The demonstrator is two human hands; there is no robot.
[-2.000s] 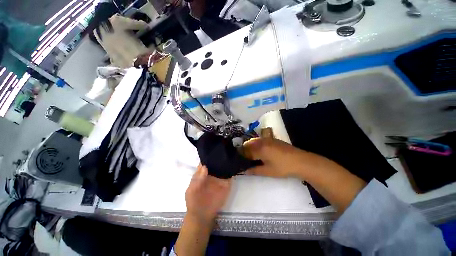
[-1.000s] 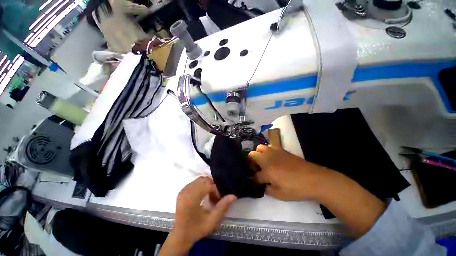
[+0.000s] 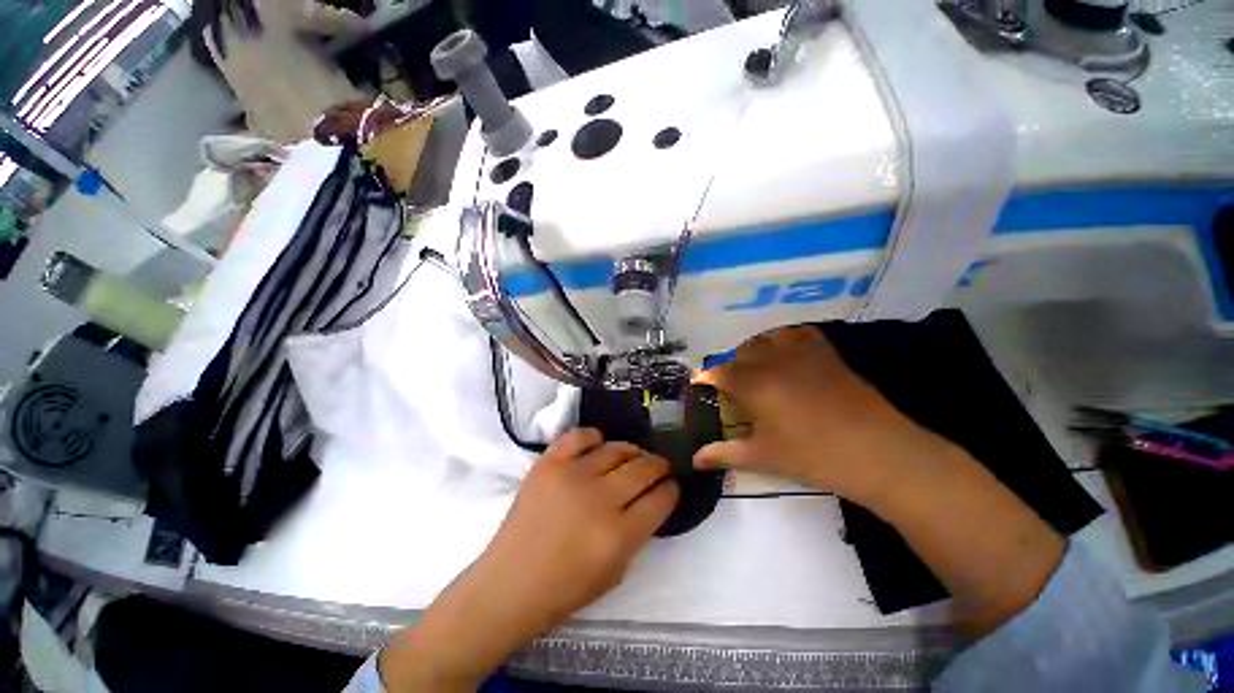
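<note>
A black cuff lies under the needle area of the white sewing machine. My left hand lies over the cuff's left part, fingers together and pressing on it. My right hand is at the cuff's right side beside the needle, thumb and fingers on its edge. The white sleeve with a thin black edge spreads left of the needle, joined to the cuff. The presser foot shows between my hands; the needle tip cannot be made out.
A stack of white and black sleeves lies at the left. Black cuff pieces lie right of the needle. Pink snips rest on a dark rectangle at far right. A grey unit, thread cone and a person are behind left.
The cuff now lies flatter under the foot. My left hand has moved from its near-left edge onto it, palm down. My right hand has moved slightly up beside the needle.
</note>
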